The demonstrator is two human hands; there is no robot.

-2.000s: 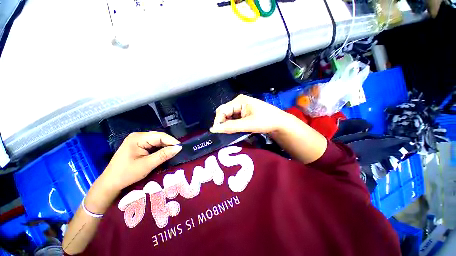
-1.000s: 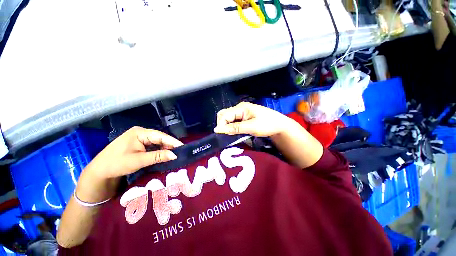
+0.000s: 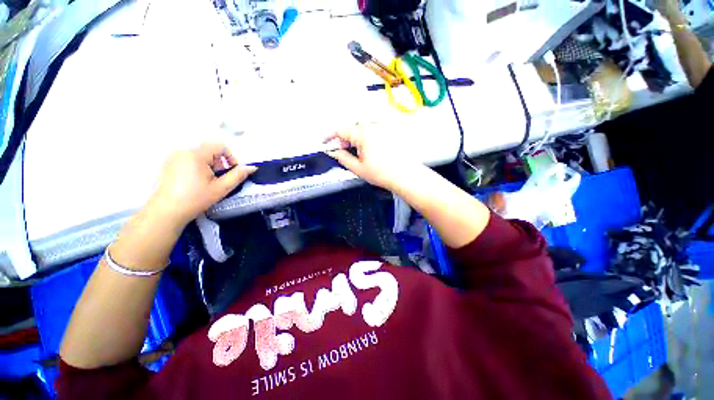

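A dark band point(image 3: 270, 172) with a small dark label with white lettering point(image 3: 296, 167) lies along the front edge of the white table. My left hand point(image 3: 196, 183) pinches its left end between thumb and fingers. My right hand point(image 3: 368, 158) pinches its right end. The label faces up between my hands. Pale cloth hangs down below the table edge beside the band.
Scissors with yellow and green loops point(image 3: 424, 84) and snips point(image 3: 370, 58) lie further back on the table. Dark strips point(image 3: 43, 82) lie at the left. Blue crates point(image 3: 611, 203) stand below the table. Another person's arm point(image 3: 689, 48) shows at the upper right.
Both hands have moved up and forward with the band, from over my lap to the table's front edge. The view has shifted to show more of the tabletop.
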